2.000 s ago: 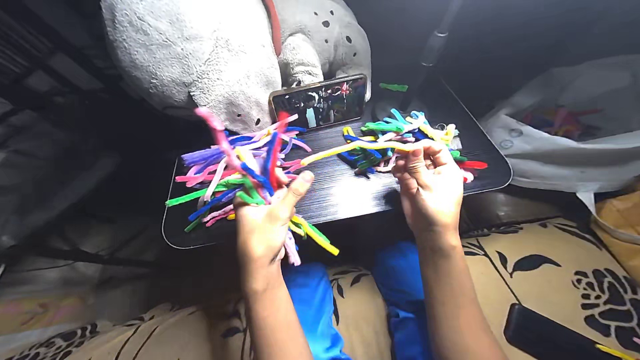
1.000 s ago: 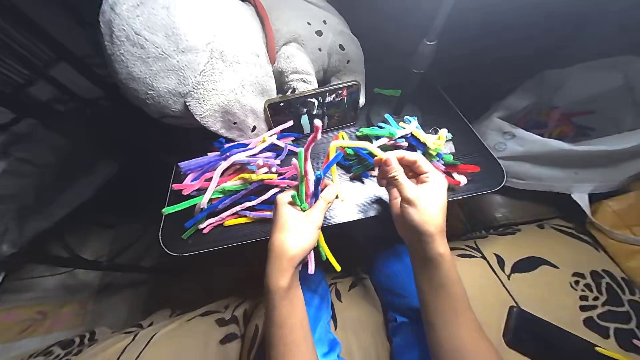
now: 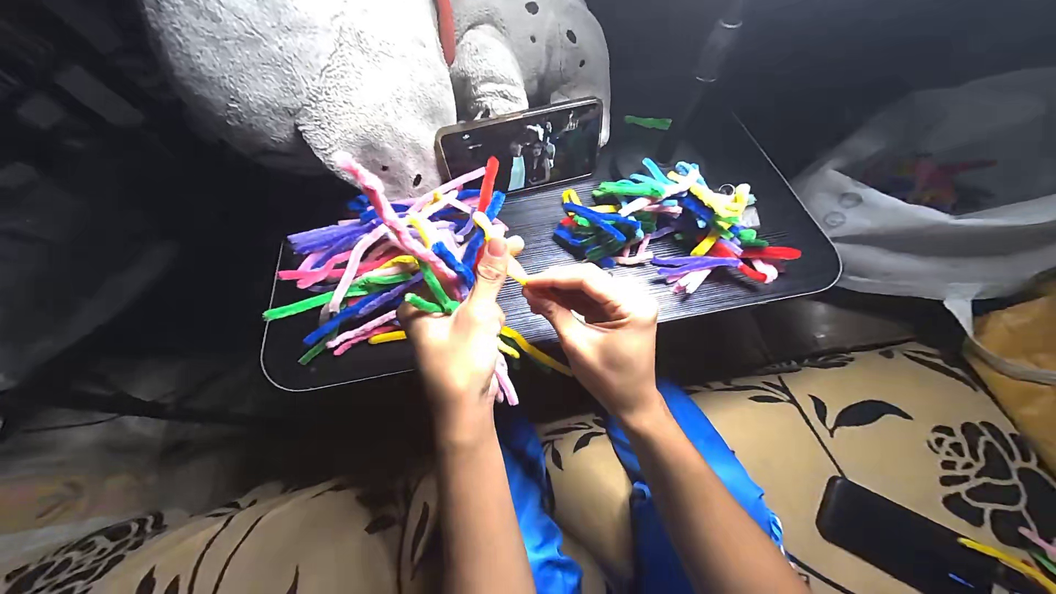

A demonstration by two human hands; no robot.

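My left hand [image 3: 466, 326] is closed around a bundle of pipe cleaners [image 3: 396, 219] in pink, blue, green, red and yellow, whose ends stick out above and below the fist. With thumb and fingertips my right hand [image 3: 594, 330] pinches the end of a yellow pipe cleaner [image 3: 518, 271] that runs to the top of the left thumb. Behind and left of the left hand, a pile of loose pipe cleaners [image 3: 330, 305] lies on the black table [image 3: 297, 373]. A second pile, of bent and twisted pipe cleaners [image 3: 693, 214], lies at the table's right.
A phone [image 3: 520, 148] leans upright against a white plush toy [image 3: 313, 82] at the table's back. One green piece [image 3: 648, 123] lies near it. At right hangs a whitish bag [image 3: 891, 239] with coloured pieces inside. A black object [image 3: 899, 528] rests on the flowered cushion [image 3: 866, 412].
The yellow pipe cleaner, earlier arched between my hands, is now bent down close at my left thumb. My right hand has moved in toward the left one, which still grips the bundle.
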